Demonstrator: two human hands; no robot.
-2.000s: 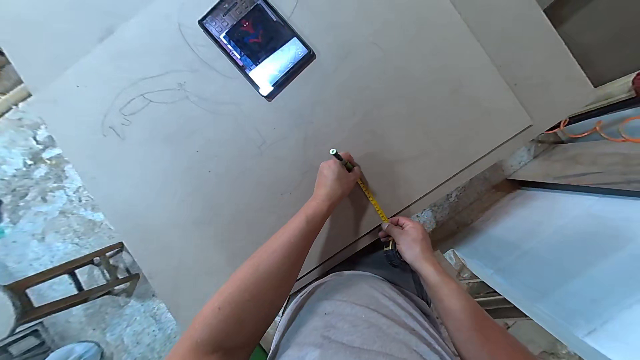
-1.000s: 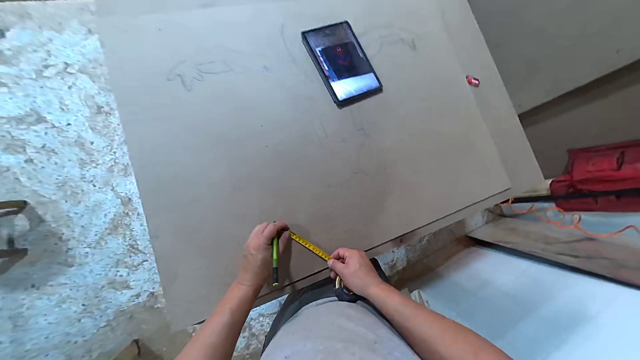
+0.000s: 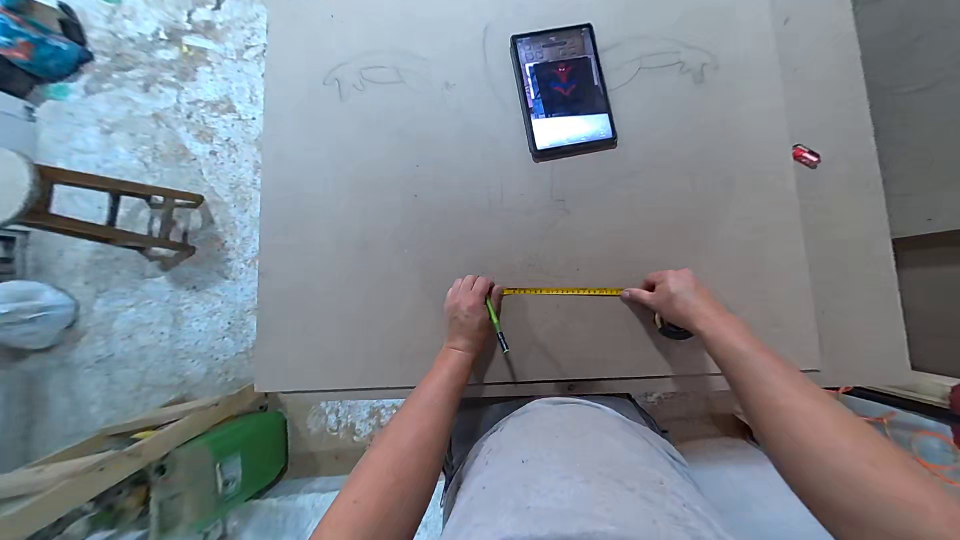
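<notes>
A yellow tape measure blade (image 3: 562,292) stretches level between my hands, above the lower part of a large brown-grey board (image 3: 360,247). My left hand (image 3: 471,309) pinches the blade's left end and also holds a green pencil (image 3: 496,322) that points down toward me. My right hand (image 3: 671,298) grips the blade's right end between thumb and finger, with the dark tape case (image 3: 672,328) partly hidden beneath it. Higher on the board lies a tablet (image 3: 564,90) with a lit screen showing a red and blue figure. Faint pencil sketches of hands flank the tablet.
A small red object (image 3: 806,156) rests toward the board's right side. On the stained floor at left stand a wooden-legged stool (image 3: 112,232) and a pale rounded bundle (image 3: 34,313). A green container (image 3: 240,457) and wooden slats (image 3: 142,450) are below the board's lower left corner.
The tape, slanted in both earlier frames, now lies level with more blade drawn out between my hands. My hands are farther apart. The view has turned.
</notes>
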